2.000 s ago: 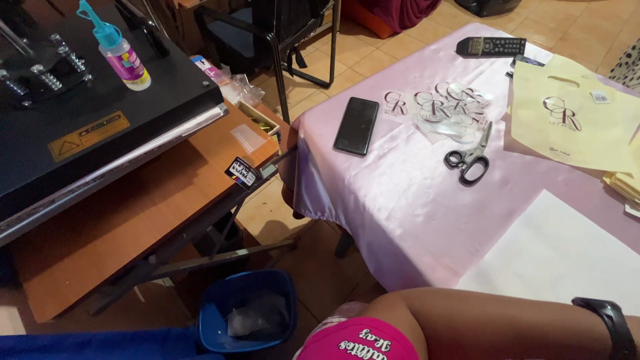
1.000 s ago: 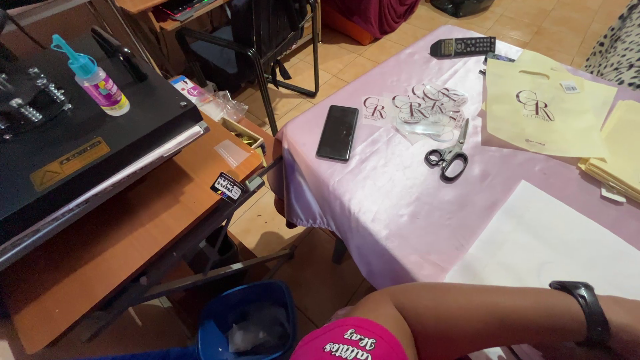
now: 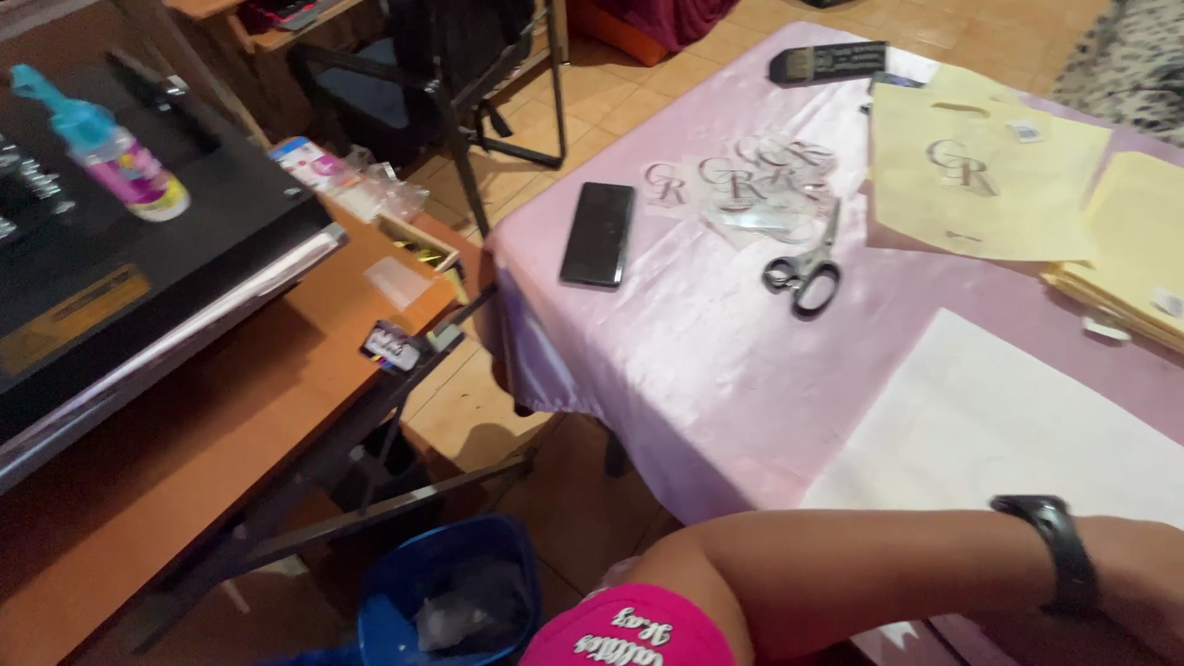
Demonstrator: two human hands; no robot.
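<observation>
My left hand (image 3: 1142,573) is cut off by the right edge of the view, so its fingers are hidden; a black watch is on the wrist. The forearm crosses the lower edge of a white sheet (image 3: 1008,435) on the table. Farther back lie black-handled scissors (image 3: 805,273), a pile of clear lettered decals (image 3: 763,185) and a dark smartphone (image 3: 598,234). A pale yellow bag (image 3: 985,176) with similar lettering lies flat at the right, beside a stack of yellow bags (image 3: 1133,240). My right hand is out of view.
A pink satin cloth (image 3: 684,342) covers the table, with a remote control (image 3: 828,63) at its back. At the left, a black machine (image 3: 231,185) carries a glue bottle (image 3: 120,157) above an orange-brown wooden table (image 3: 213,407). A blue bin (image 3: 379,601) and a black chair (image 3: 435,88) stand nearby.
The left forearm has shifted a little, and the hand beyond the watch now shows in part at the right edge. The things on the table have not plainly moved.
</observation>
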